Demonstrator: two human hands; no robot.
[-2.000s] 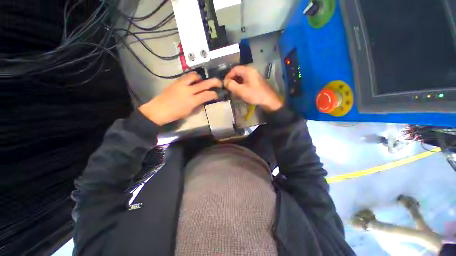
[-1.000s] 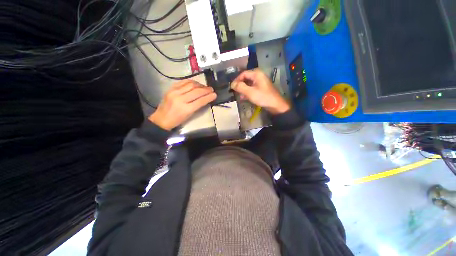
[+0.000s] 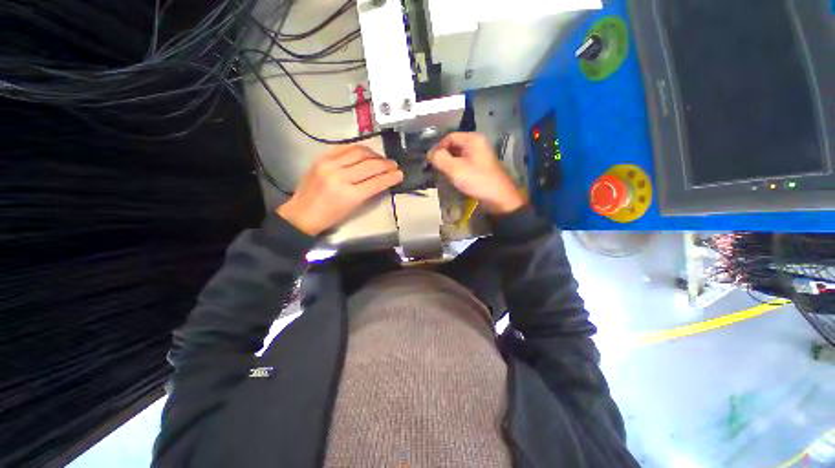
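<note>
The dark metal loading fixture [image 3: 414, 166] sits below the white feed rail [image 3: 389, 64] and above the pale front block [image 3: 418, 222]. My left hand [image 3: 343, 186] lies at the fixture's left side, fingers together and pointing right, fingertips at its edge. My right hand [image 3: 474, 172] is at the fixture's right side, thumb and forefinger pinched close together. What either hand holds is too small or hidden to tell. A short dark piece shows at the top of the front block.
A mass of black cables [image 3: 110, 247] hangs at the left, with loose leads curving over the bench. A red marker [image 3: 363, 110] is left of the rail. The blue control box [image 3: 572, 137] with emergency stop [image 3: 608, 195] stands at right. A yellow-handled tool [image 3: 468, 212] lies near my right hand.
Since two seconds ago my hands have moved apart and the fixture between them shows more. Since one second ago the hands have barely moved. The view has shifted slightly.
</note>
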